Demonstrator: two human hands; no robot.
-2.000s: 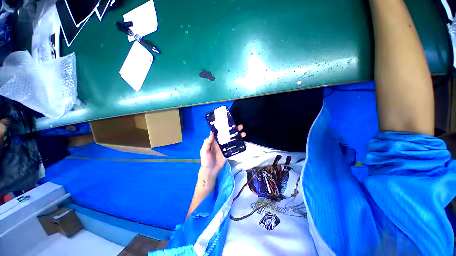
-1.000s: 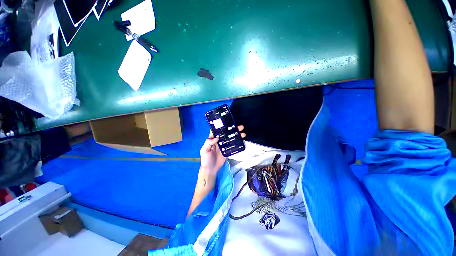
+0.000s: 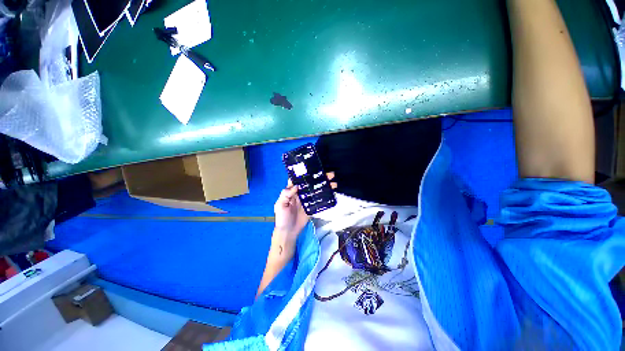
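Note:
My left hand [image 3: 290,208] holds a black smartphone [image 3: 309,179] low at my lap, below the bench edge. Its screen is lit, dark with white patches. The thumb lies on the phone's left side and fingertips show at its right edge. My right forearm [image 3: 552,89] reaches up over the right part of the green bench [image 3: 411,48]. My right hand is cut off by the top edge of the picture, so what it does cannot be told.
Two white cards [image 3: 182,89] lie on the bench at left with a thin dark tool [image 3: 185,49]. Black white-edged sheets [image 3: 103,14] and bubble wrap [image 3: 72,113] are farther left. An open cardboard box [image 3: 223,175] is below the bench. Part of a person's arm [image 3: 106,182] shows at left.
The phone screen has turned from mostly white to mostly dark. The person at the far left has shifted. My left hand and right forearm have hardly moved.

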